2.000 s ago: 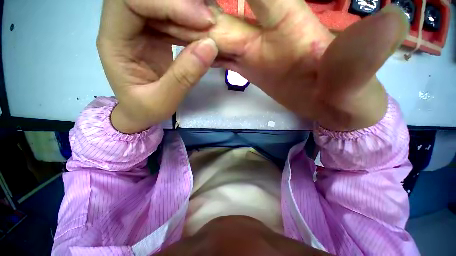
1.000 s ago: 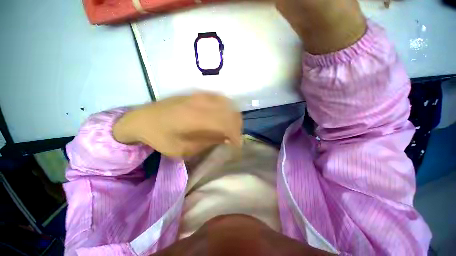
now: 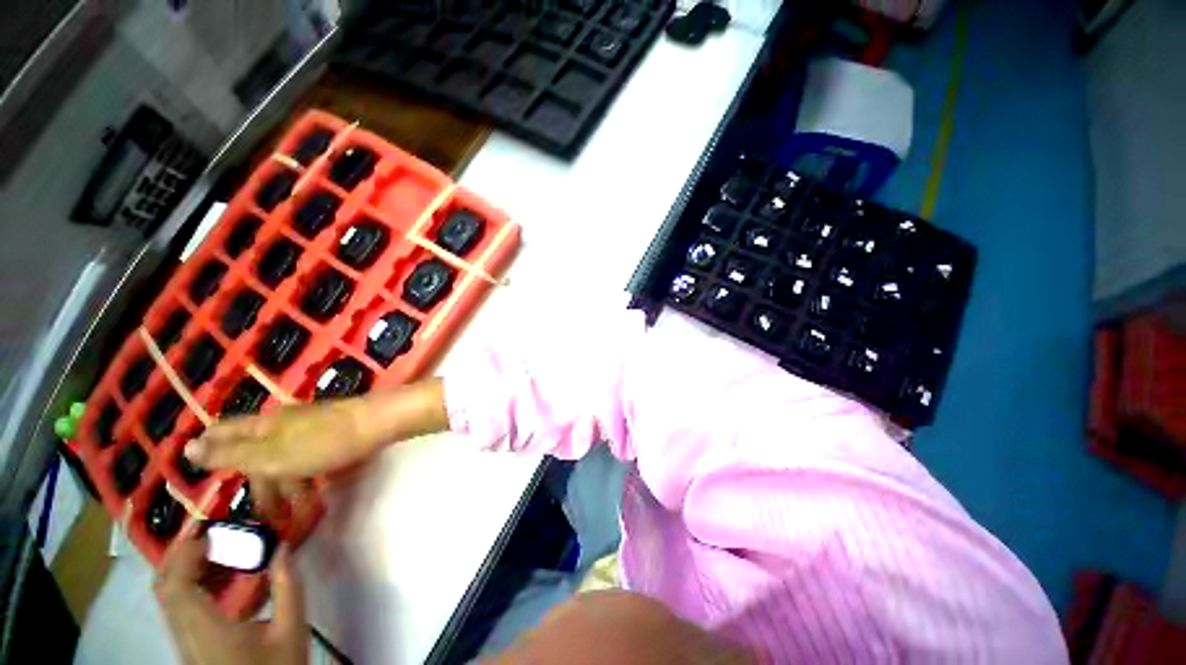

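Note:
My left hand (image 3: 221, 611) is at the bottom left, with a smartwatch unit (image 3: 239, 547) between thumb and fingers; its display is lit white. My right hand (image 3: 306, 442) reaches from the right over the near end of the red-orange foam tray (image 3: 406, 190). Its fingers are extended and apart, close above the pockets and just beyond the lit unit; its palm side is hidden. The tray holds several dark units, some with white labels, and beige bands cross it. One pocket near its far right end is empty.
A black pocketed tray (image 3: 562, 140) lies beyond the orange tray. Another black tray (image 3: 832, 381) with many units stands right of the bench edge. A white and blue box (image 3: 852, 111) is behind it. A small green object (image 3: 72, 421) is at left.
The view has swung right, bringing the trays into sight. The lit unit, lying on the white surface a second ago, is now in my left hand. My right hand is now over the orange tray.

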